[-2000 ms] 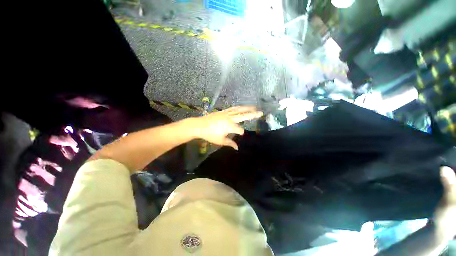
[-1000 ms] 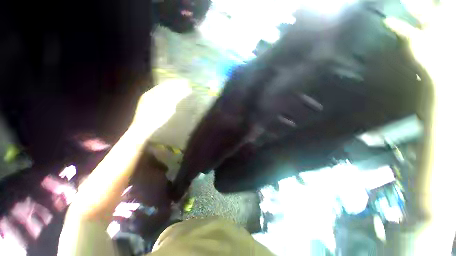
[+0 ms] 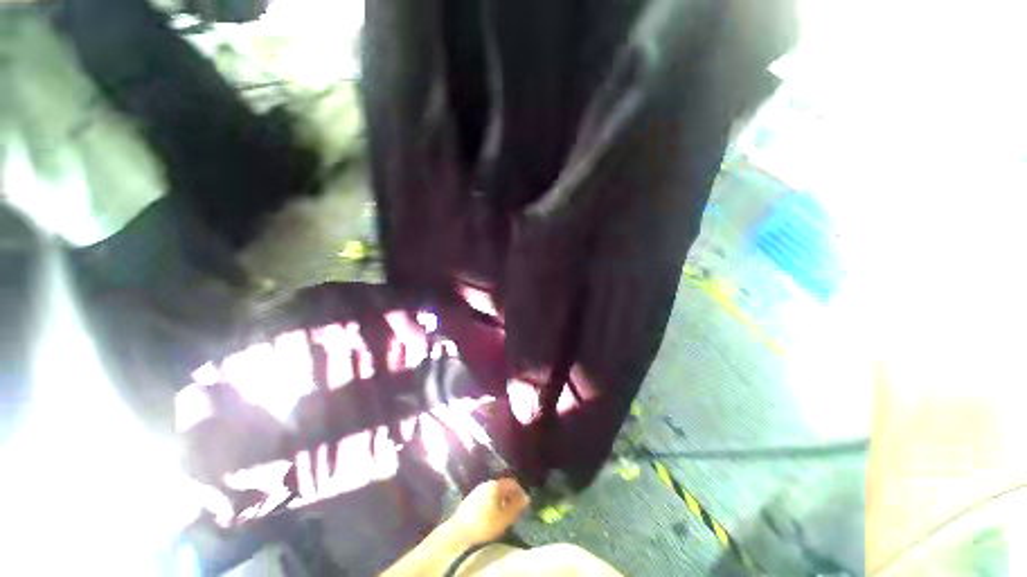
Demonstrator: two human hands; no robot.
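Long black garments (image 3: 608, 225) hang down through the middle of the view, from the top edge almost to the bottom. My left hand (image 3: 493, 507) is small and overexposed at the bottom centre, just below the lower end of the black cloth. Its fingers are blurred, so whether it grips anything cannot be told. My right hand is not in view. Pink-and-black patterned cloth (image 3: 338, 361), with bright pale patches, lies low left of the hanging garments and partly behind them.
A blue ribbed object (image 3: 797, 242) is on the right on the grey floor (image 3: 777, 394). Black-and-yellow tape (image 3: 693, 504) runs along the floor. A dark bar crosses at lower right. Dark and pale shapes fill the upper left, blurred. The right edge is washed out.
The view has swung left, bringing the hanging black garments to the centre. The black garment earlier spread at right can no longer be made out separately. My left hand is lower; my right arm has left the view.
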